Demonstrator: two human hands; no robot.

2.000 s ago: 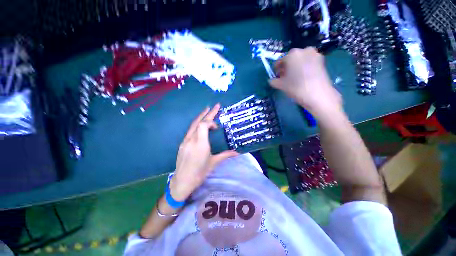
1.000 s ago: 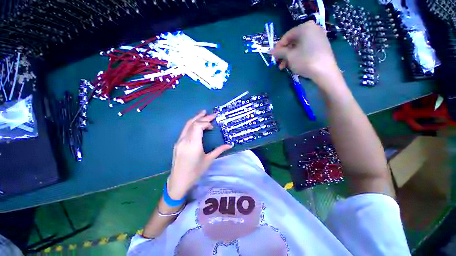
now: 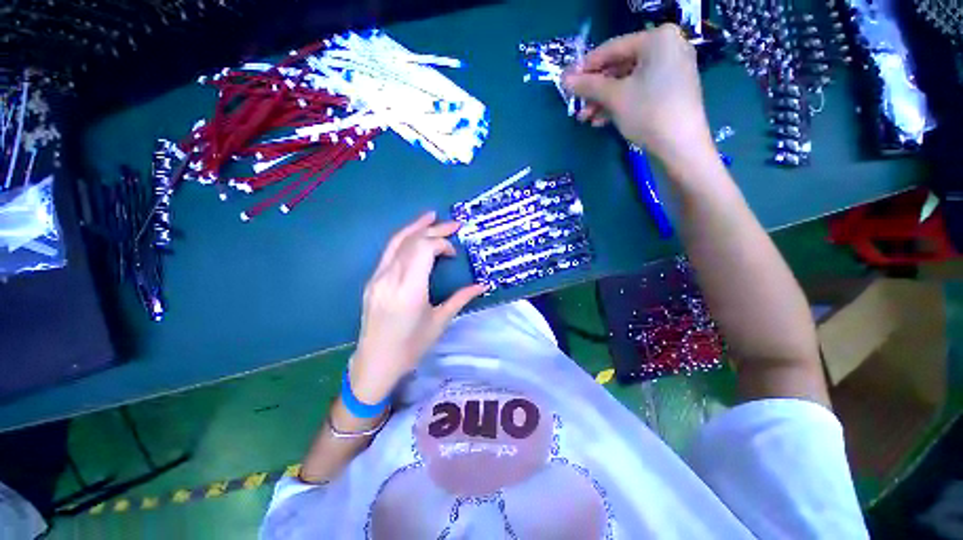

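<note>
The circuit board panel (image 3: 526, 234) lies flat near the bench's front edge, with one white strip angled up at its top left. My left hand (image 3: 407, 290) rests at its left side, thumb and fingertips on its left corners. My right hand (image 3: 644, 93) is over the short white cable pieces (image 3: 544, 61), fingertips closed on a short white cable piece (image 3: 576, 93), small and partly hidden by the fingers. Blue-handled cutters (image 3: 649, 190) lie below my right hand, partly covered by it.
White flat cables (image 3: 407, 100) and red wire leads (image 3: 259, 127) lie beyond the panel. Black cables (image 3: 143, 237) and a clear bag (image 3: 32, 227) are at left. Board strips (image 3: 787, 95) lie at right. A dark tray of red and silver parts (image 3: 667, 332) is below the bench edge.
My right hand has stayed around the short white pieces, its fingertips moving slightly and closing together. My left hand keeps its place at the panel. The whole view has shifted a little.
</note>
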